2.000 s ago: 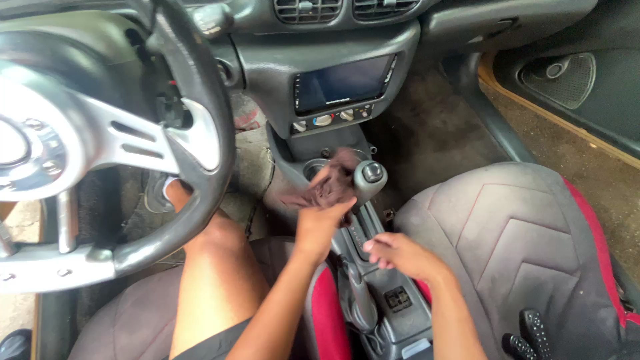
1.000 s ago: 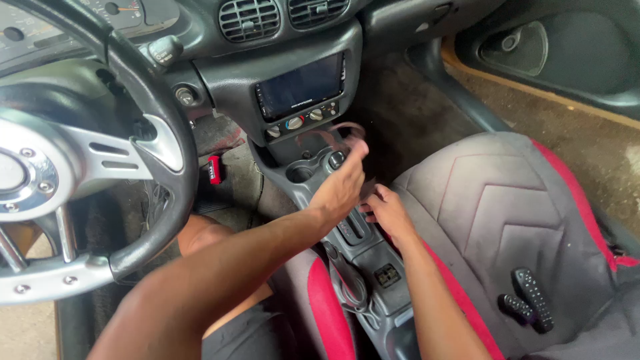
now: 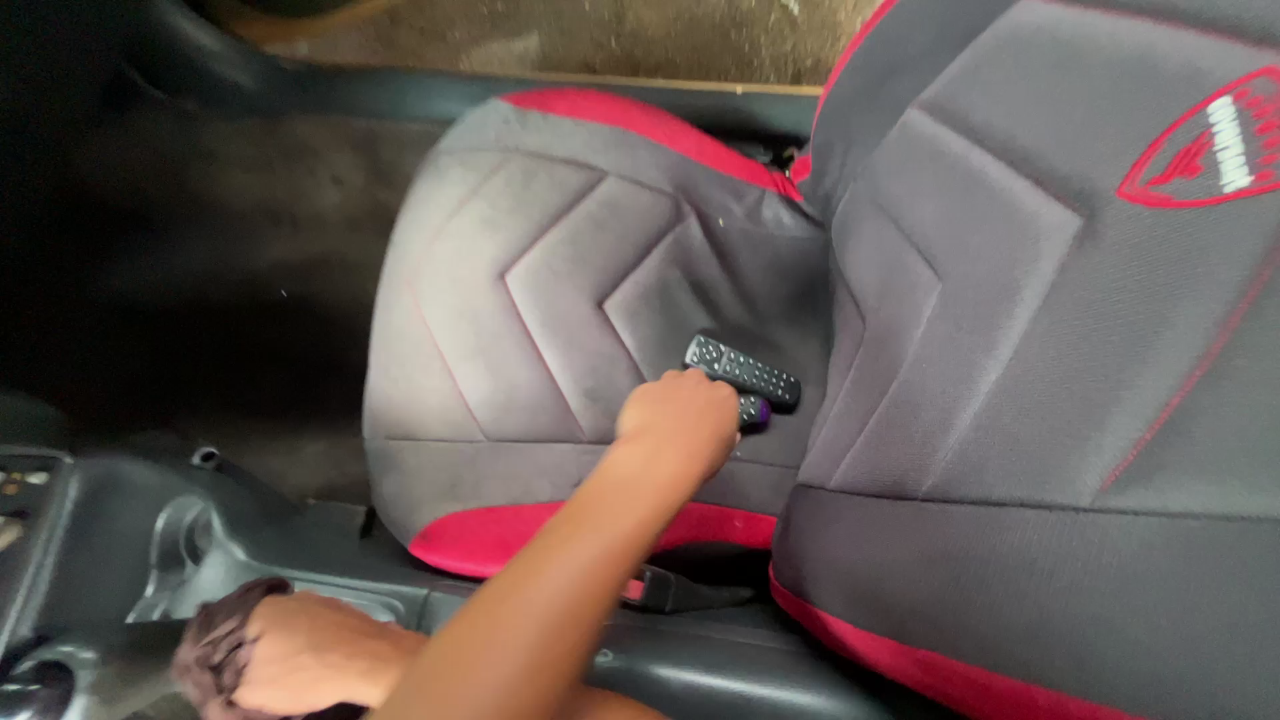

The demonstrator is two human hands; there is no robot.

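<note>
On the passenger seat (image 3: 540, 300), my left hand (image 3: 685, 415) has its fingers curled over the smaller remote control (image 3: 754, 410), which shows only a dark buttoned end with a purple edge. A larger black remote control (image 3: 742, 371) lies just beyond that hand, beside the smaller one. At the lower left, my right hand (image 3: 310, 650) is closed on a crumpled brown cloth (image 3: 218, 640) over the centre console (image 3: 330, 560). My left forearm crosses above my right one. The gear lever cannot be made out here.
The upright seat back (image 3: 1000, 300) stands at the right. A seat-belt buckle (image 3: 660, 590) sits between seat and console. The dark footwell (image 3: 260, 280) lies at the left, the door sill (image 3: 400, 95) beyond the seat. Part of the dashboard unit (image 3: 30, 520) shows at the left edge.
The view has swung towards the passenger seat. My left hand has gone from the gear lever to the remote controls on the seat. My right hand now holds the cloth.
</note>
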